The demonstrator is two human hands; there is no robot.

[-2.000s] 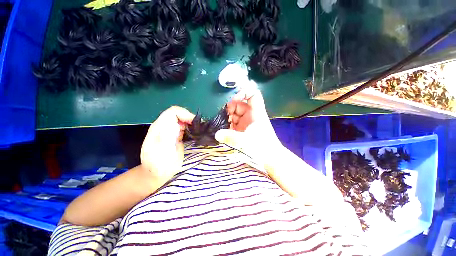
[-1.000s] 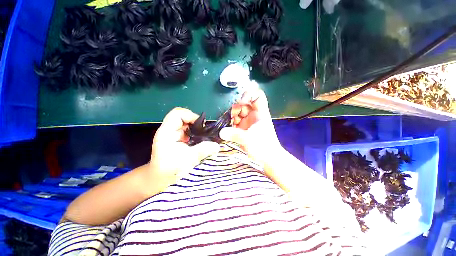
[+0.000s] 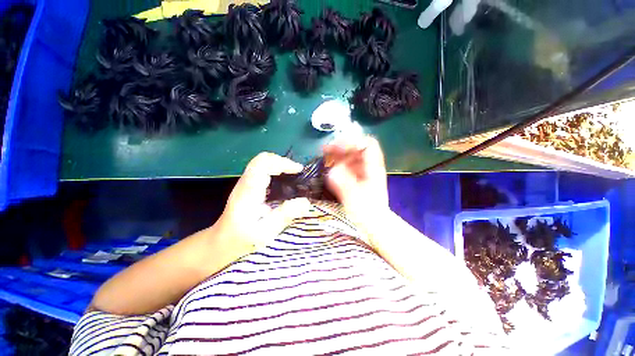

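Observation:
A dark spiky rosette is held between both hands at the bench's front edge, before the striped shirt. My left hand pinches its left side. My right hand is on its right side, slightly blurred, with fingers bent over the petals. A white squeeze bottle extends from above my right hand, its round end on the bench side; its other end is hidden by the hand. Rows of black flower heads sit on the green bench.
A blue crate with brownish spiky pieces is at right. A tray of small bits lies behind a clear panel crossed by a cable. Another blue crate stands at left. Yellow paper lies at the back.
The view has shifted slightly, showing more of the bench's back. My left hand has moved a little rightward, and my right fingers have closed further over the rosette.

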